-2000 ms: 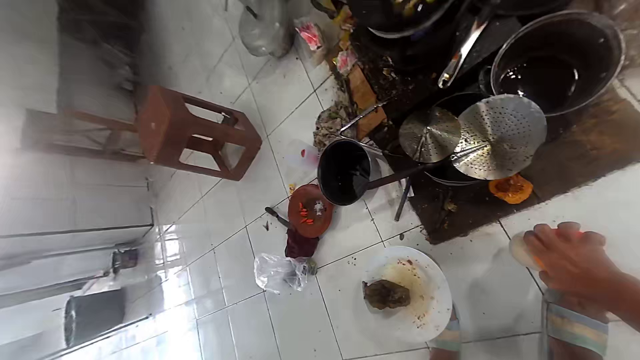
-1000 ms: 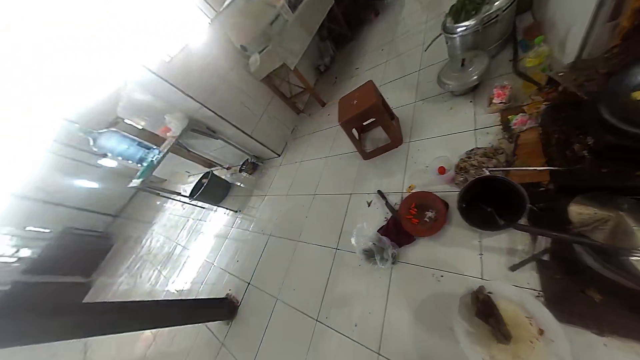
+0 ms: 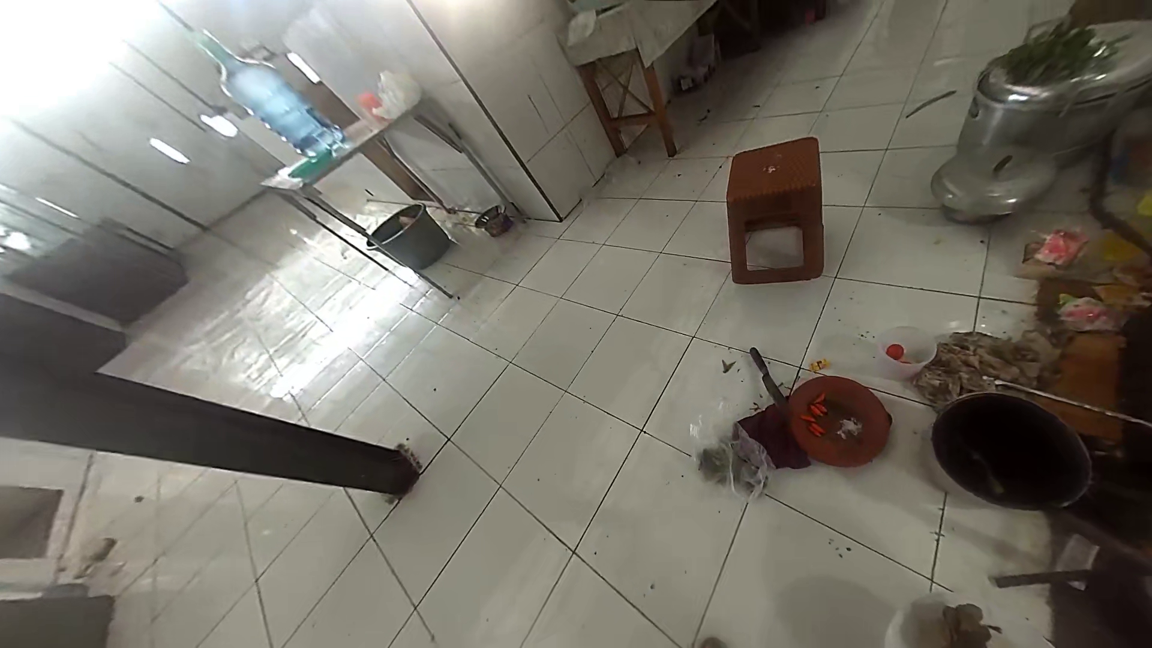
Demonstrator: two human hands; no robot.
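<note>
Neither of my hands shows in the head view now. On the white tiled floor lies a round orange-brown board or plate [image 3: 837, 447] with cut orange-red pieces [image 3: 814, 416] and a small pale heap on it. A dark-handled knife [image 3: 768, 374] rests beside its left edge, near a dark red cloth [image 3: 776, 438] and a clear plastic bag [image 3: 733, 465] with something greenish inside. To the right stands a dark pot [image 3: 1010, 450]. At the bottom right edge, a white plate [image 3: 903, 623] carries a brown lump [image 3: 961, 627], partly cut off by the frame.
A brown plastic stool [image 3: 776, 211] stands beyond the board. Metal pots [image 3: 1008, 117] with leafy greens on top are at the upper right. A black pillar [image 3: 225, 432] crosses the left side. Farther back, a table [image 3: 360, 139] bears a large blue water bottle [image 3: 279, 103], with a dark tub [image 3: 414, 238] below.
The view has swung widely toward the room. The hand seen near the orange piece two seconds ago has left the frame, and the white plate now shows only partly.
</note>
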